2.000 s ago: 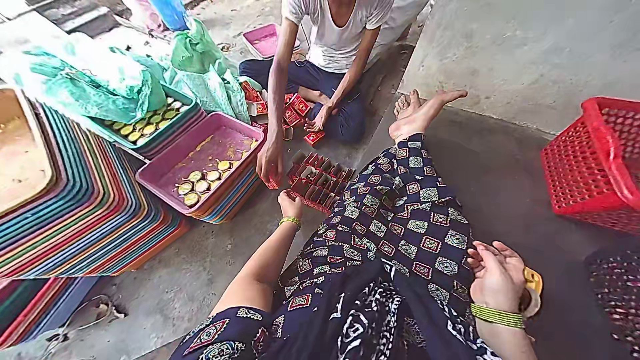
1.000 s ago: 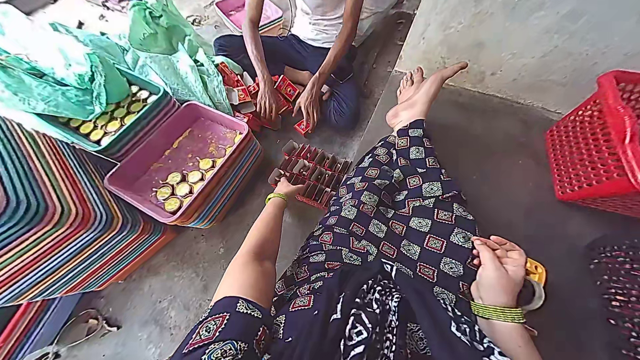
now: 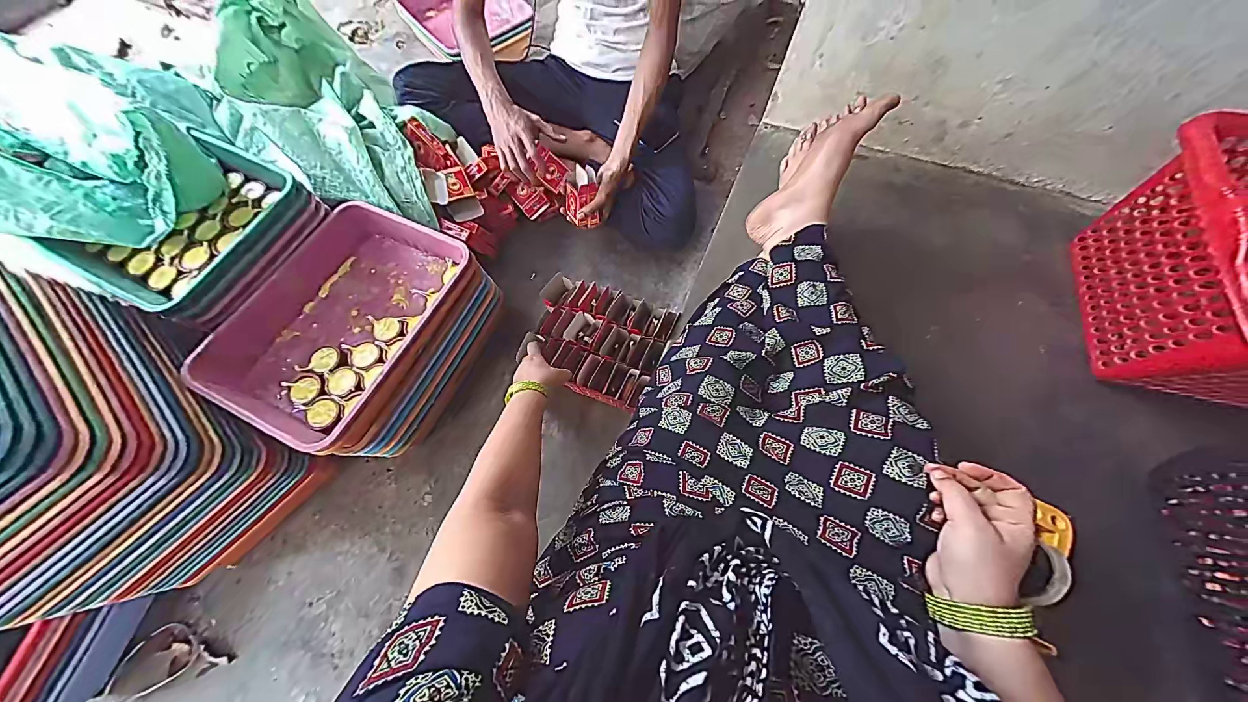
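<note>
My left hand (image 3: 541,370) touches the left edge of a block of small open red cardboard boxes (image 3: 614,341) standing in rows on the floor beside my leg; whether its fingers grip one is unclear. Resting by my right thigh, my right hand (image 3: 985,526) has its fingers curled, with no object visible in it. Partly behind that hand is a tape dispenser (image 3: 1055,531) with yellow showing. Across from me, a seated person's hands (image 3: 561,166) handle loose red boxes (image 3: 468,185).
A pink plastic tray (image 3: 283,292) holding round yellow-topped pieces tops a stack at left. Beside it, green plastic sheeting (image 3: 88,156) partly covers a teal tray (image 3: 263,234). More stacked trays (image 3: 117,458) fill the left side. A red plastic basket (image 3: 1160,263) stands at right.
The other person's hand, near the block of boxes two seconds ago, has moved back to the loose red boxes. My left hand stays at the block's left side.
</note>
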